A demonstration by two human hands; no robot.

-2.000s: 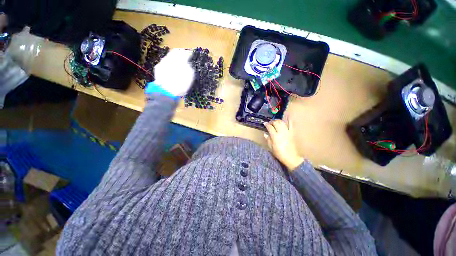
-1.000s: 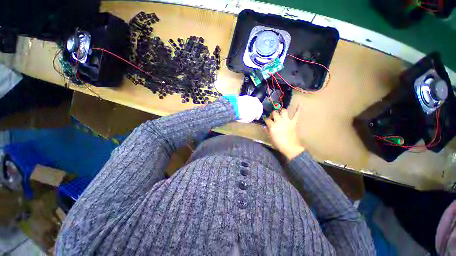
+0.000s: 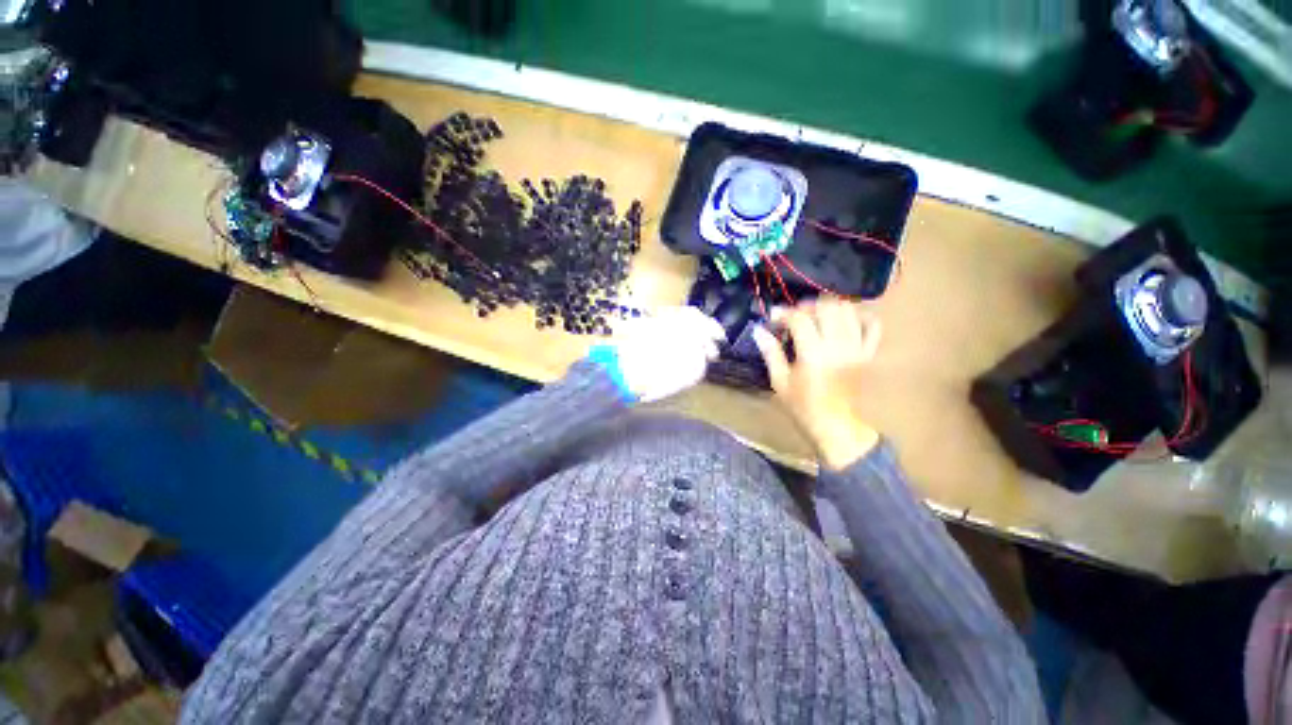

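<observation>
The larger black housing half [image 3: 857,191] lies open on the bench, with the silver loudspeaker [image 3: 751,196] in it. A green circuit board [image 3: 767,244] sits at the speaker's near edge, with red wires running down. The smaller black housing half [image 3: 740,371] lies on the near side, partly hidden by both hands. My left hand [image 3: 663,351], in a white glove with a blue cuff, is at its left edge; the fingertips are overexposed. My right hand [image 3: 822,360], bare, is on its right side with fingers spread. Whether either holds a small part cannot be told.
A loose pile of small black parts [image 3: 546,255] lies left on the tan bench [image 3: 935,354]. Other open speaker units stand at left [image 3: 371,191] and right [image 3: 1056,404]. Another unit [image 3: 1145,106] is on the green conveyor [image 3: 907,85]. A person's sleeve [image 3: 1268,652] shows at lower right.
My left hand moved from the pile to the smaller housing half and now sits at its left edge. My right hand stays there, its fingers reaching further over it. The camera view shifted slightly.
</observation>
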